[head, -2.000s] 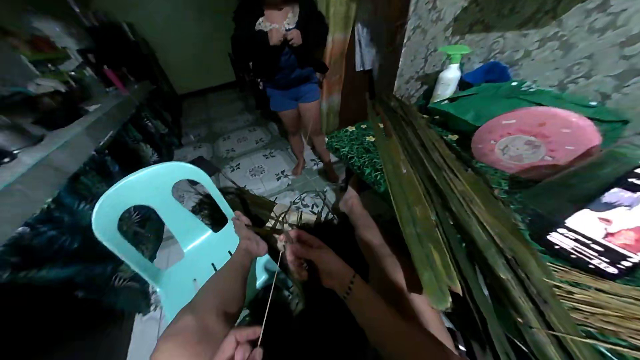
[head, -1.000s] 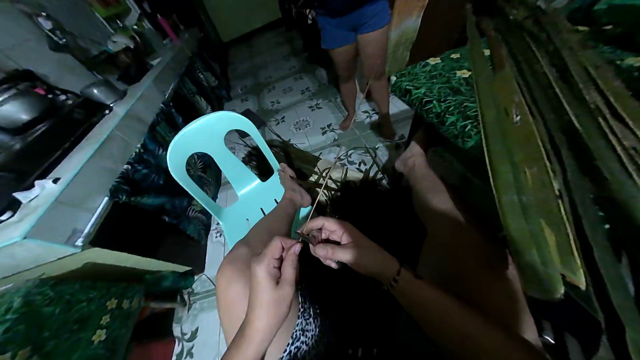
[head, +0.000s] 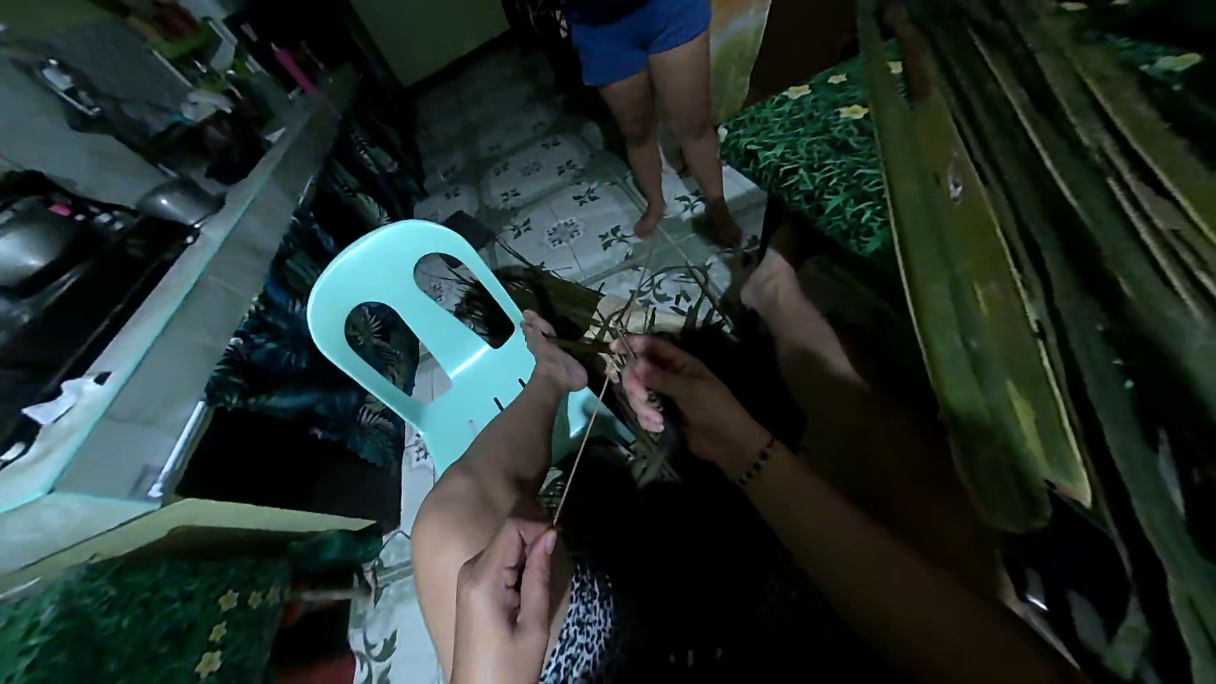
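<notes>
Between my hands runs a thin pale strand (head: pixel 582 454), like a leaf midrib. Its near end is pinched between the thumb and fingers of my left hand (head: pixel 518 575), above my thigh. My right hand (head: pixel 679 389), with a dark beaded bracelet at the wrist, closes around the far part of the strand; a dark object, perhaps a knife handle, shows under its fingers, too dim to tell. Just beyond lie loose leaf strips (head: pixel 698 294) on the floor. My bare foot rests on a light turquoise plastic chair (head: pixel 456 356).
Long green-brown palm leaves (head: pixel 988 275) lie at the right, beside a green leaf-patterned cover (head: pixel 807 138). A person (head: pixel 665 104) in blue shorts stands barefoot on the patterned tile floor (head: pixel 560 204). On the left runs a tiled counter (head: pixel 204 294) with a metal pot (head: pixel 180 201).
My hands were close together a second ago; now my left hand is lower and nearer my body, with the strand stretched between them. The view has turned since the oldest frame.
</notes>
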